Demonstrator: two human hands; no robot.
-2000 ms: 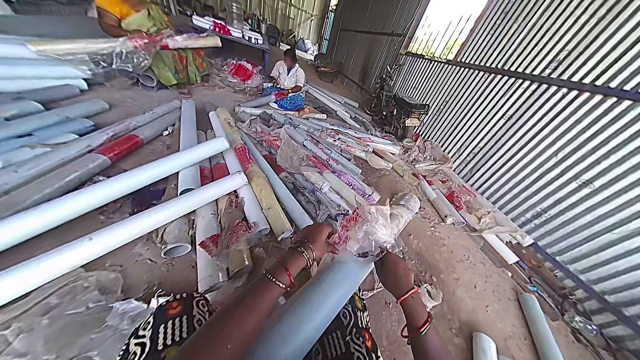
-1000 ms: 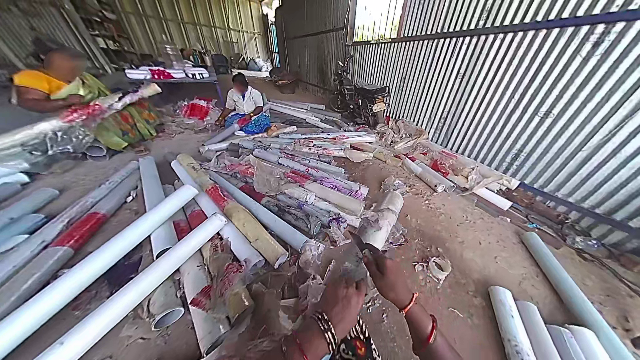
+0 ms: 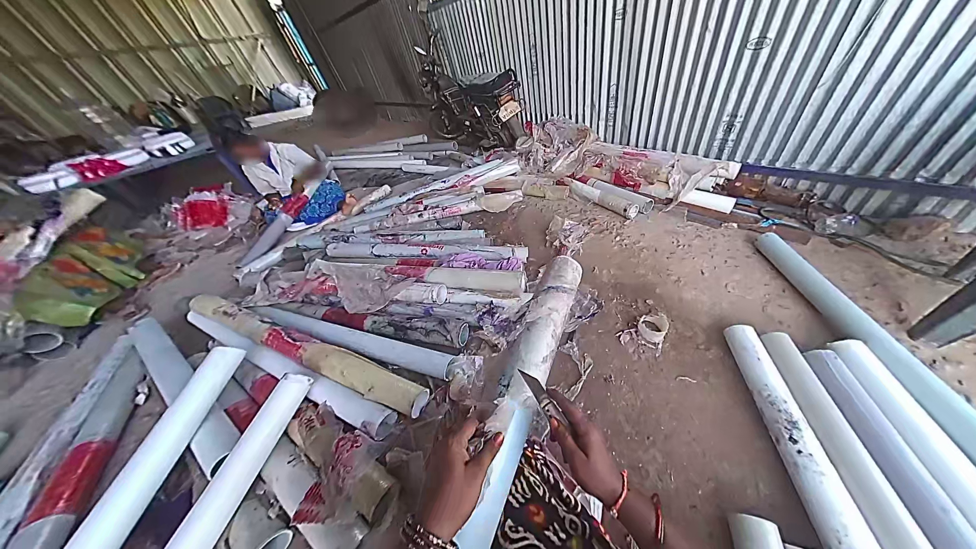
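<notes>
A long pipe [image 3: 543, 328] slants away from my lap, its far part under dirty whitish film, its near part bare and pale blue. My left hand [image 3: 457, 465] pinches crumpled clear plastic film [image 3: 499, 418] against the pipe's left side. On the other side my right hand [image 3: 585, 450] grips a knife [image 3: 534, 387], whose blade points up and left across the pipe near the edge of the film. The patterned dark cloth of my clothing shows under the pipe. Part of the knife's handle is hidden by my fingers.
Many pipes, some in torn film, lie in a heap [image 3: 427, 252] ahead and left. Bare pipes [image 3: 793, 427] lie at the right. A ring-shaped scrap [image 3: 653, 329] is on the dirt floor. A seated person [image 3: 278, 179] holds a pipe. A motorcycle [image 3: 480, 99] stands by the corrugated metal wall.
Two seconds ago a bunch of film was around the held pipe between my hands; now more dirty-filmed pipe shows beyond them. The knife is plainly visible in my right hand now. The view has shifted.
</notes>
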